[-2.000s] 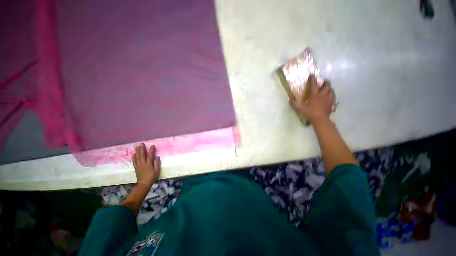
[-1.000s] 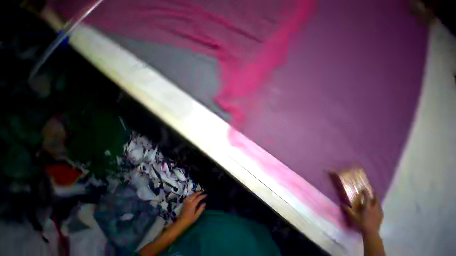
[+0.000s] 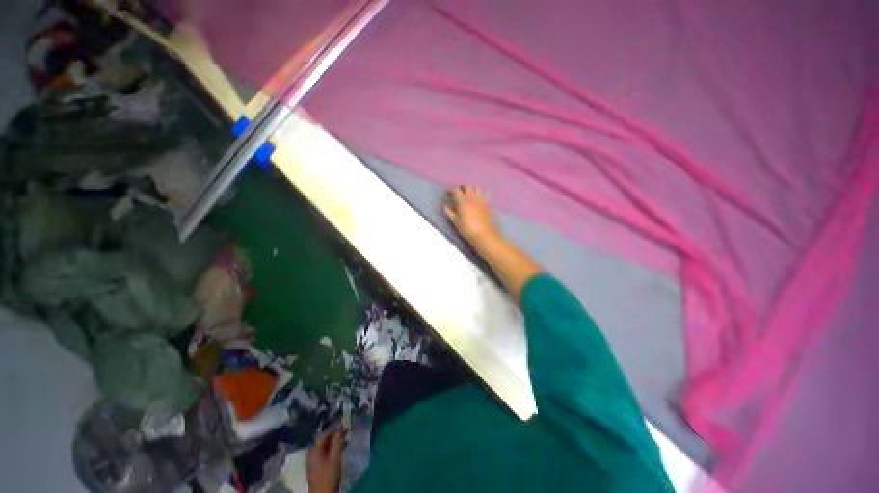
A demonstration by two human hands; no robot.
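Note:
Sheer pink fabric (image 3: 578, 144) lies in long creases over the table at the centre and right, bunched along its right part. Grey fabric (image 3: 578, 279) shows between the pink edge and the near table edge. My right hand (image 3: 469, 210) is at the near edge of the grey fabric, beside the pink edge. Its fingers are bent; whether they pinch cloth I cannot tell. My left hand (image 3: 326, 460) hangs low beside the table, partly cut off by the bottom edge, its fingers unclear. The metal weight is out of view.
A silver rail (image 3: 289, 103) crosses the table at the upper left and sticks out past the edge, with blue clamps (image 3: 263, 154) beside it. The table's cream border (image 3: 386, 236) runs diagonally. Bags and scraps (image 3: 135, 356) lie on the green floor (image 3: 299, 274).
The view has swung left along the table to the rail. My right hand has let go of the metal weight and is now at the grey fabric's edge. My left hand has left the table edge and hangs down.

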